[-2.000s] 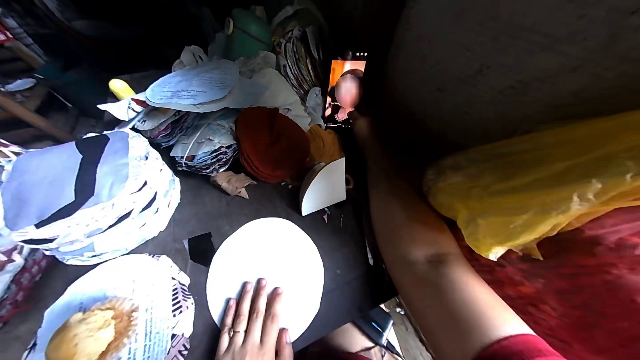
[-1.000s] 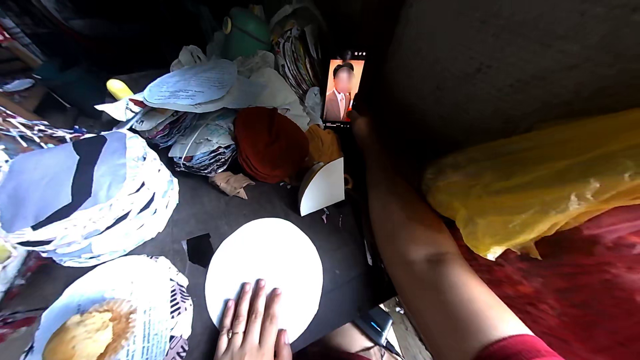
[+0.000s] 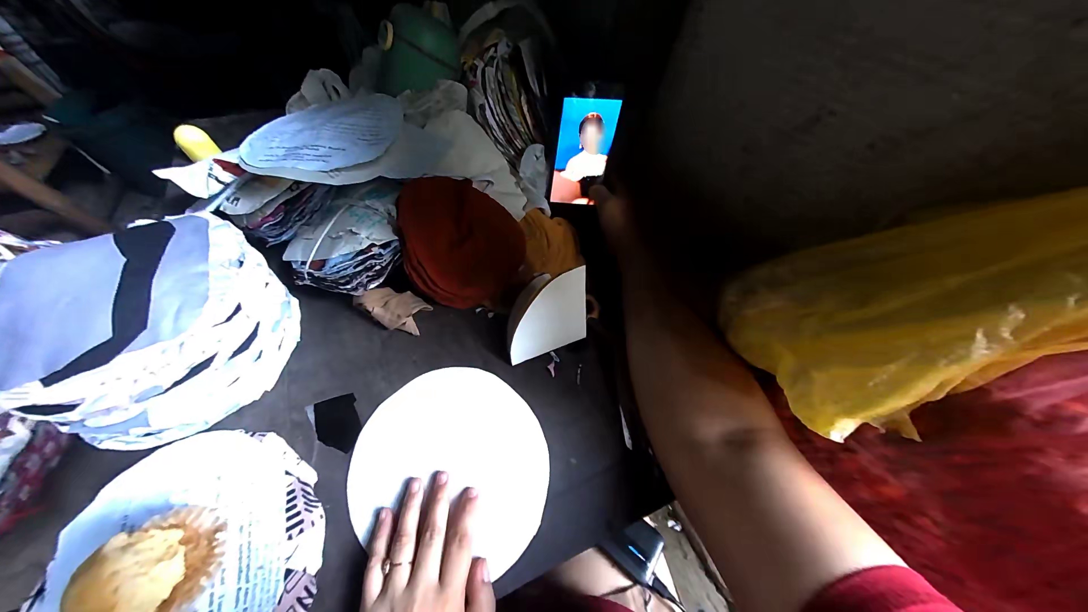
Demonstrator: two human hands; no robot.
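Note:
My left hand (image 3: 427,552) lies flat, fingers apart, on the lower part of a white paper disc (image 3: 450,442) on the dark tabletop. At the back right, my right hand (image 3: 614,208) reaches to a smartphone (image 3: 586,151) with a lit screen that shows a portrait picture on blue. The fingertips touch its lower right part; shadow hides most of the hand, so its grip is unclear. Between disc and phone stands a white quarter-circle piece (image 3: 552,314), beside a dark red cloth bundle (image 3: 459,242). A small black scrap (image 3: 337,422) lies left of the disc.
Bound stacks of cut paper (image 3: 348,246) and a green container (image 3: 419,49) stand at the back. On the left are a large cloth-topped bundle (image 3: 183,314) and a muffin (image 3: 127,571) on round printed paper. Yellow plastic sheeting (image 3: 901,297) lies at the right.
The phone's screen has gone from an orange-backed portrait to a blue-backed one. About two seconds ago a fingertip covered part of the screen; now it is at the lower edge. My left hand has stayed on the disc.

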